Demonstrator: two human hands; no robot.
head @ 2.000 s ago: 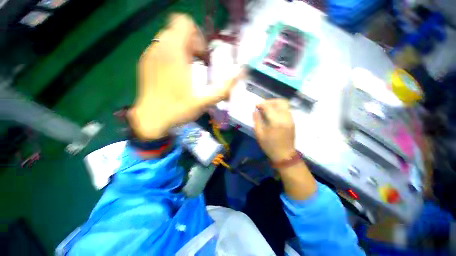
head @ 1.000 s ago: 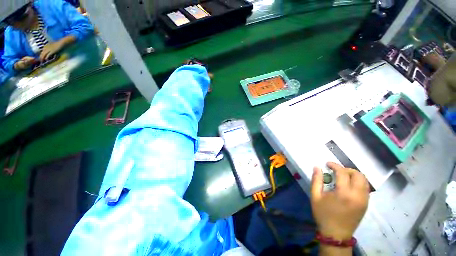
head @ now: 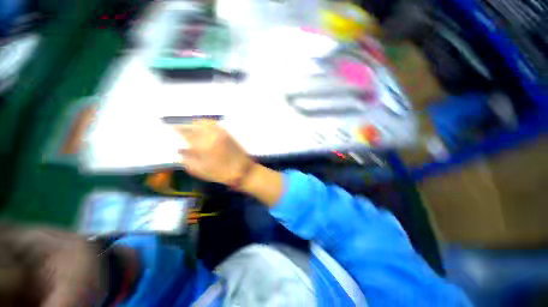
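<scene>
The whole view is strongly blurred. My right hand (head: 213,153) is over the front edge of the white machine bed (head: 264,120), its fingers apart and pointing left, with no part seen in it. The start button is not discernible there. The teal-green fixture cover (head: 186,62) sits at the back of the bed, with a reddish device frame (head: 192,41) faintly visible inside it. My left hand (head: 51,264) is a large brown blur at the lower left, cut off by the edge. Its fingers and anything in it cannot be made out.
The teach pendant (head: 159,214) lies left of the bed's front, with orange connectors. A teal-rimmed plate (head: 78,131) is on the green bench. On the machine's right are yellow tape (head: 342,25), a pink pad (head: 357,77) and the emergency stop (head: 368,134). Blue racking and cardboard stand further right.
The view has swung right. My left hand, earlier reaching over the bench, now shows low and close at the left. My right hand remains at the machine's front edge.
</scene>
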